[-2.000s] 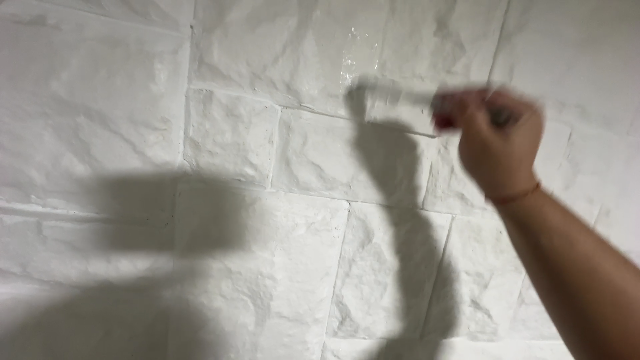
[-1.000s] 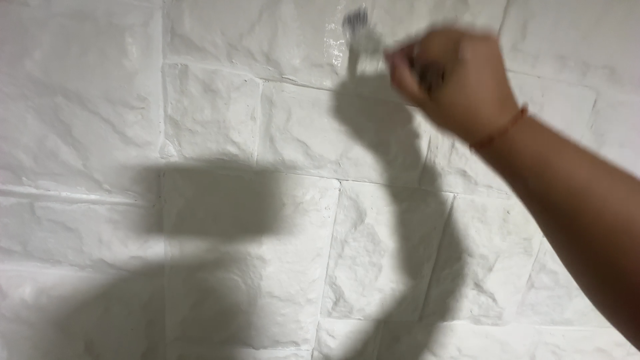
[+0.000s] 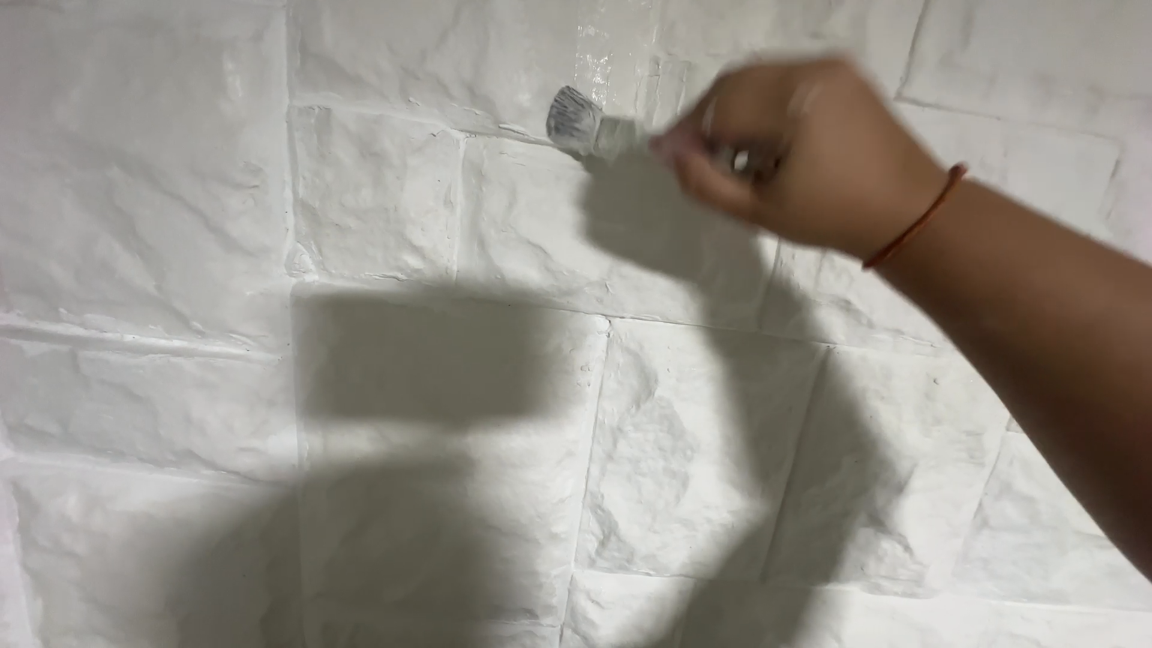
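My right hand [image 3: 801,157], with a thin reddish-brown cord around its wrist, comes in from the right and grips a paintbrush [image 3: 574,119] by its handle. The brush's bristles are smeared white and point left, at or close to the stone-textured wall [image 3: 684,450]; whether they touch it is hard to tell. Just above the bristles, a shiny wet streak of white paint [image 3: 594,58] runs up the wall. Most of the handle is hidden in my fingers. My left hand is out of view.
The wall of rough-faced blocks, coated white, fills the view, with joints between the blocks. Shadows of my arm, the brush and my head fall across its lower and middle parts. Thinner, streaky paint shows near the top, right of the wet streak.
My right hand stays closed around the brush. The bristles were higher against the wall a second ago, beside the wet streak, and are now lower, near a horizontal joint.
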